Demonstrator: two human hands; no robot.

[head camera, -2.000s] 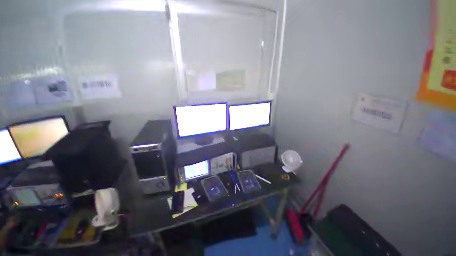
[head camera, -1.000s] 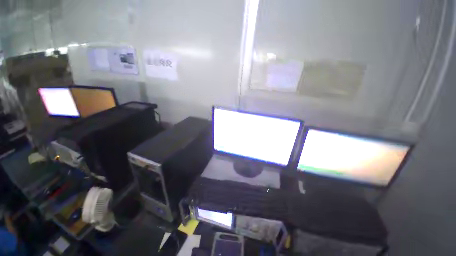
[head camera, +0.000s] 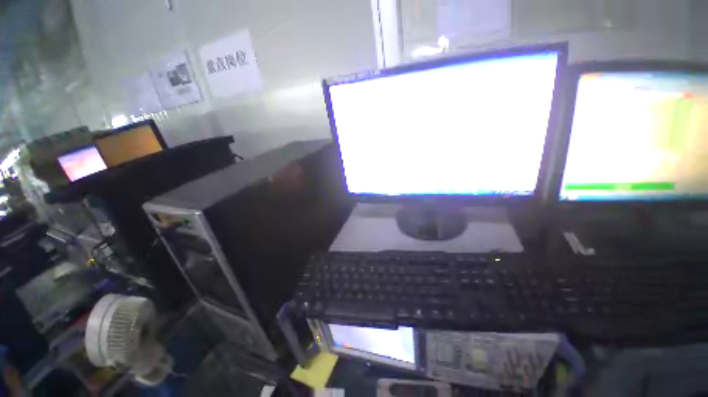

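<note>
No hand shows in the head view. Nearest in front of me is a radio communication tester (head camera: 487, 362) with a small lit screen at its left and knobs and connectors at its right. A long black keyboard (head camera: 404, 281) lies above it, below a bright white monitor (head camera: 446, 128). The pale rim of a test fixture (head camera: 414, 388) shows at the bottom edge, mostly cut off. A yellow sheet (head camera: 314, 371) lies left of the tester.
A black and silver computer tower (head camera: 256, 225) stands left of the tester. A white fan (head camera: 123, 333) is at the lower left. A second lit monitor (head camera: 640, 139) and another keyboard (head camera: 636, 287) are at the right. More monitors stand far left.
The view has moved in close to the bench. Monitors, tower and tester look much larger. The fixtures have dropped almost out of the bottom edge, and the right wall is out of view.
</note>
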